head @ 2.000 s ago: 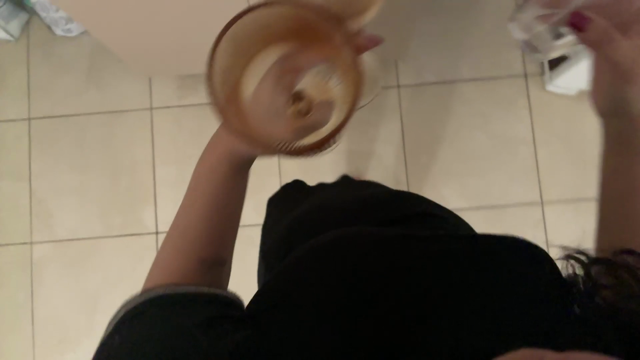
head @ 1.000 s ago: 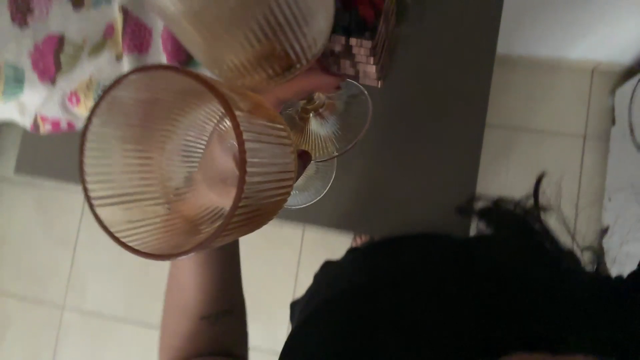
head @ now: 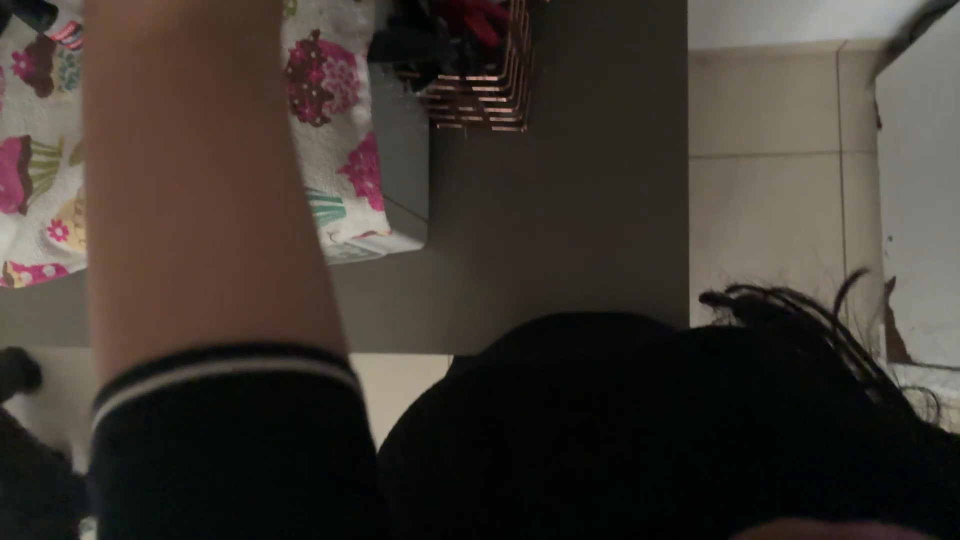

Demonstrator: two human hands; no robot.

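My left forearm, bare below a dark sleeve with a pale stripe, reaches up past the top edge of the head view, so my left hand is hidden beyond it. Under the forearm lies a white cloth printed with pink and brown cupcakes [head: 330, 97], draped over a pale grey object [head: 405, 187] that stands on a dark tabletop [head: 562, 187]. A copper-coloured wire basket [head: 487, 105] with dark and red things in it stands just right of the cloth. My right hand cannot be seen, and no drinking glass shows.
The table's right edge runs down beside the tiled floor [head: 765, 210]. A white panel [head: 922, 210] with chipped edges is at the far right. A small dark object [head: 30, 11] lies at the top left. Something dark and furry [head: 30, 465] is on the floor at the lower left.
The ribbed amber stemmed glasses held in my left hand one second ago are out of view. My left arm now reaches further up, over the cloth. The view has shifted.
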